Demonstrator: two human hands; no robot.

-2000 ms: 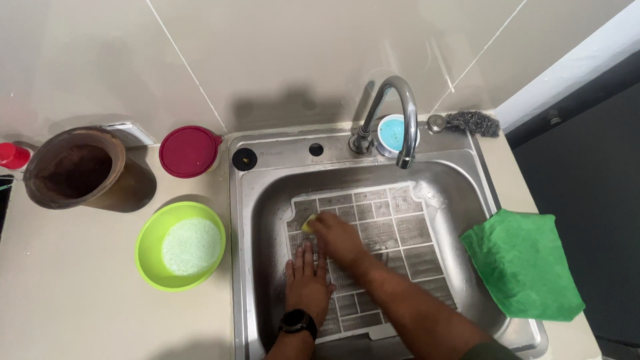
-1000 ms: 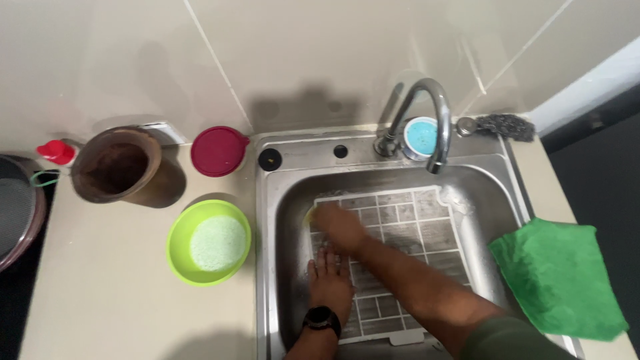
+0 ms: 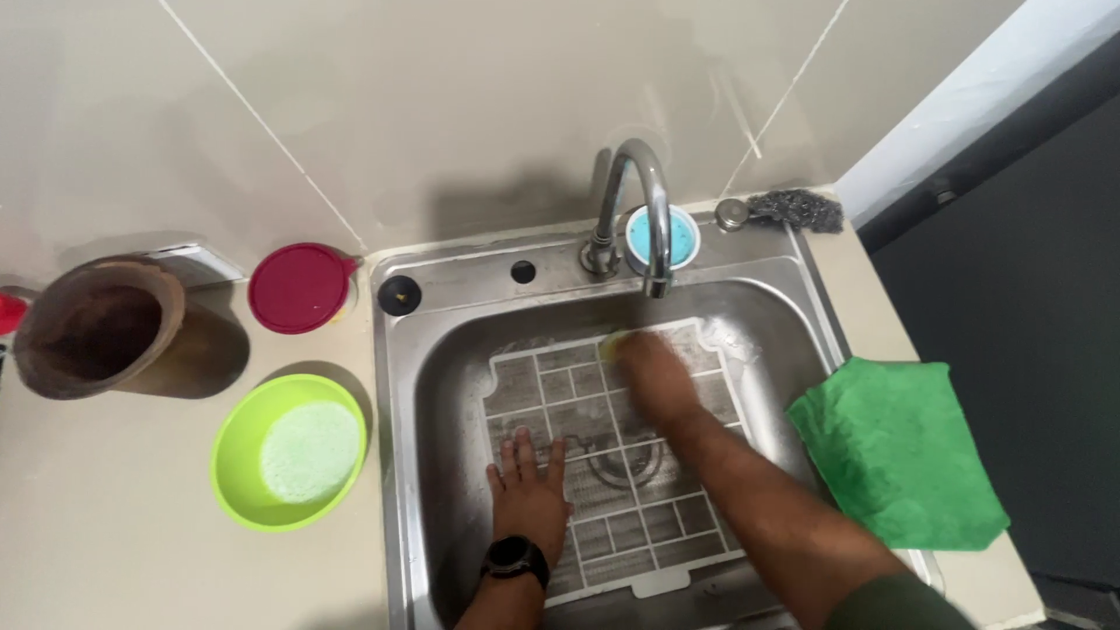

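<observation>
A rectangular white-framed grid rack with a fine mesh [image 3: 604, 490] lies inside the stainless steel sink [image 3: 398, 420]. My left hand [image 3: 530, 503], with a black watch on the wrist, rests flat on the rack's left part, fingers spread. My right hand [image 3: 652, 376], blurred, is over the rack's upper middle and closed on a small yellow sponge [image 3: 616, 346], of which only an edge shows. The gooseneck faucet [image 3: 652, 210] stands behind the sink, its spout just above my right hand. The drain shows dimly through the mesh.
Left of the sink are a lime green bowl of suds [image 3: 289, 453], a maroon-lidded container [image 3: 299, 289] and a brown pot [image 3: 131, 332]. A tub of blue paste [image 3: 662, 238] and a dark scouring pad [image 3: 801, 211] are behind. A green cloth [image 3: 906, 455] drapes the right edge.
My right hand, with the sponge, has moved from the rack's upper left to its upper middle. My left hand stays on the rack's left part.
</observation>
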